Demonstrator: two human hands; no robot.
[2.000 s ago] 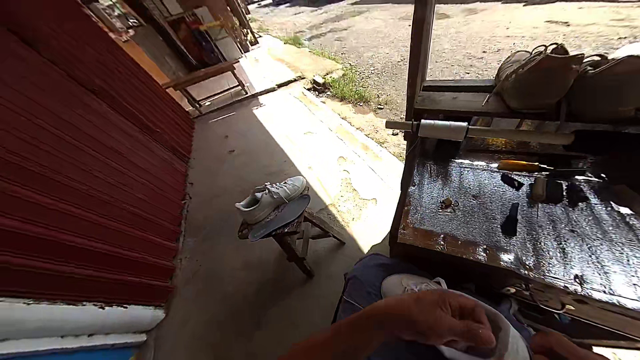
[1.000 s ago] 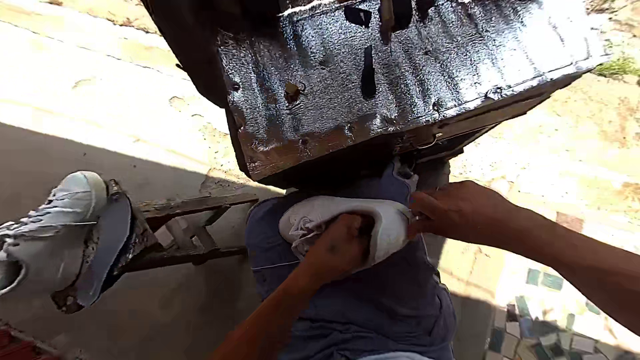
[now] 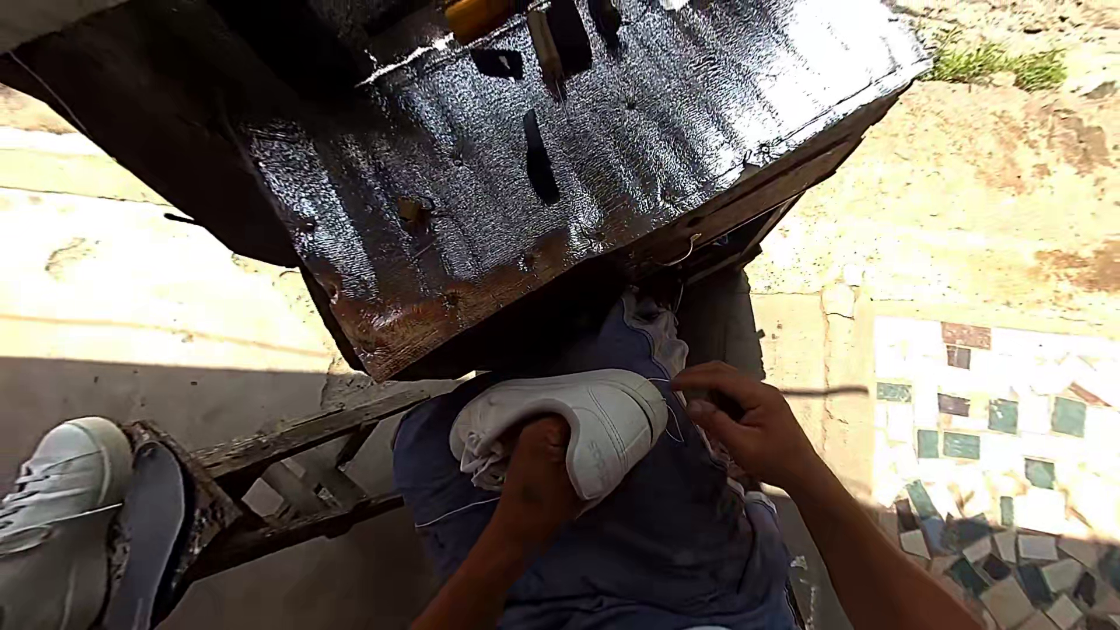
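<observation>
A white shoe lies across my lap, its heel toward the right. My left hand reaches into the shoe's opening and grips it, with the fingers hidden inside. Just right of the heel, my right hand pinches a thin white thread that runs to the shoe. A dark, slender thing sticks out to the right behind the right hand; what it is cannot be told. On a small wooden stool at the left sit the other white shoe and a grey insole.
Ahead stands a low table covered in silvery foil sheeting. Dark scraps and a yellow-orange handle lie on it. Its wooden edge is close above my knees. Mosaic tile paving is on the right.
The view has swung far round since the first frame. Since one second ago, my right hand has come off the shoe's heel to the right, with thread between them. The left hand remains in the shoe.
</observation>
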